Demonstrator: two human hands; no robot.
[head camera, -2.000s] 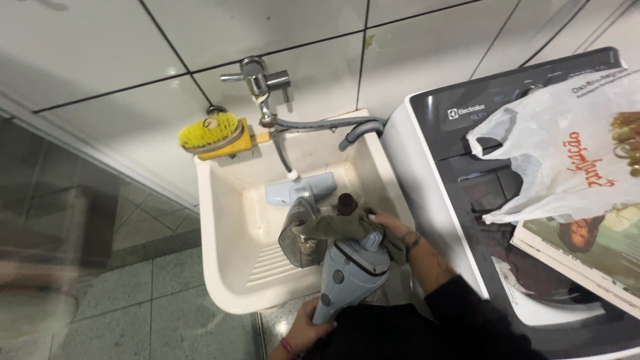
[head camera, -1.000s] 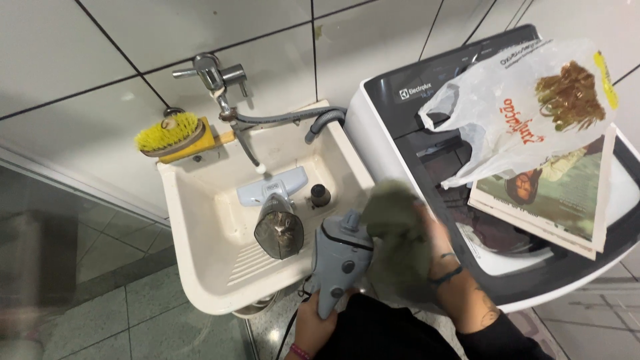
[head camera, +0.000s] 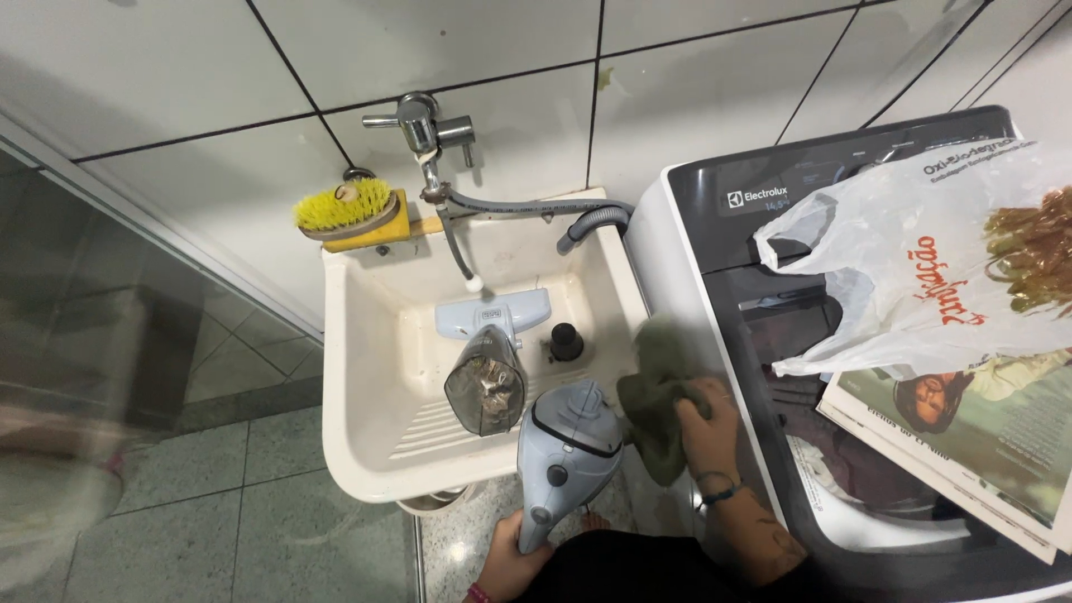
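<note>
My left hand (head camera: 512, 559) grips the handle end of a light blue handheld vacuum body (head camera: 569, 448) at the sink's front edge. An olive cloth (head camera: 662, 410) hangs from my right hand (head camera: 710, 431), just right of the vacuum body. Inside the white laundry sink (head camera: 360, 419), a clear dust cup (head camera: 486, 385) with debris in it leans near the ribbed slope. Behind it lies the light blue floor nozzle (head camera: 523, 307), which seems joined to the cup. A small black cylindrical part (head camera: 566, 342) stands to their right on the basin floor.
A chrome faucet (head camera: 423, 134) with a short hose hangs over the basin. At the back left sits a yellow-bristled brush (head camera: 347, 209). A grey drain hose (head camera: 595, 224) bends over the rim. An Electrolux washing machine (head camera: 720, 209) on the right carries a plastic bag (head camera: 879, 276) and newspapers (head camera: 938, 452).
Two seconds ago the cloth was at the top of the vacuum body, over the sink. My right hand has moved it to the right, away from the body. My left hand keeps its grip.
</note>
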